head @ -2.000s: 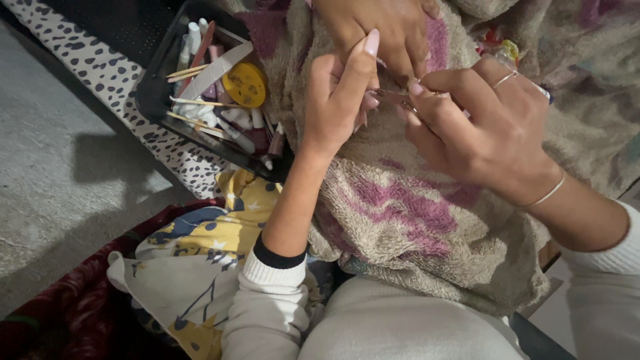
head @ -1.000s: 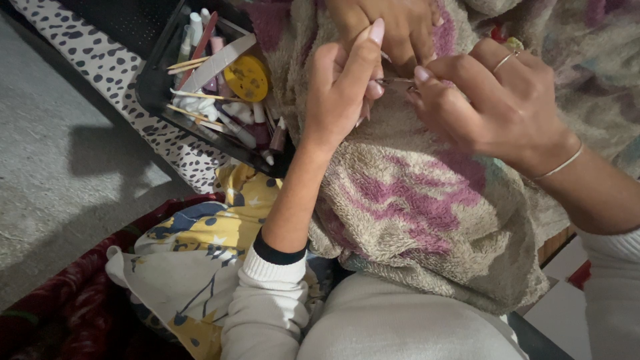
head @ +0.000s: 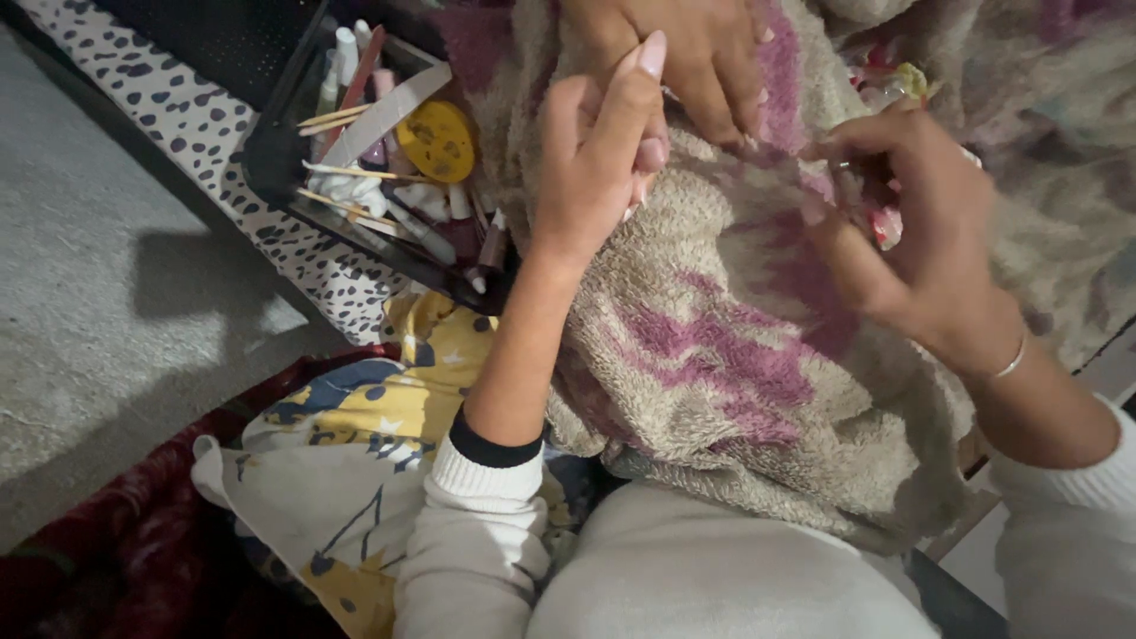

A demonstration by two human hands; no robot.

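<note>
My left hand (head: 599, 155) is closed around a finger of another person's hand (head: 697, 58), at the top middle. That person's other fingers rest on a beige and purple towel (head: 737, 373). To the right, apart from them, my right hand (head: 914, 213) is curled and blurred over the towel. Something small and shiny shows between its fingers, too blurred to name. Beside and behind my right fingers lies a crumpled, glossy wrapper (head: 901, 82) in red, clear and yellow.
At upper left a black tray (head: 266, 164) holds a nail file (head: 395, 111), wooden sticks (head: 355, 209), a round yellow container (head: 436, 140), bottles and white cotton. It stands by a spotted cloth (head: 169, 106). A yellow and white patterned cloth (head: 311, 479) lies at lower left.
My right hand has moved right, away from the other person's fingers, where it was holding a small metal tool. My left hand has stayed at the other person's hand.
</note>
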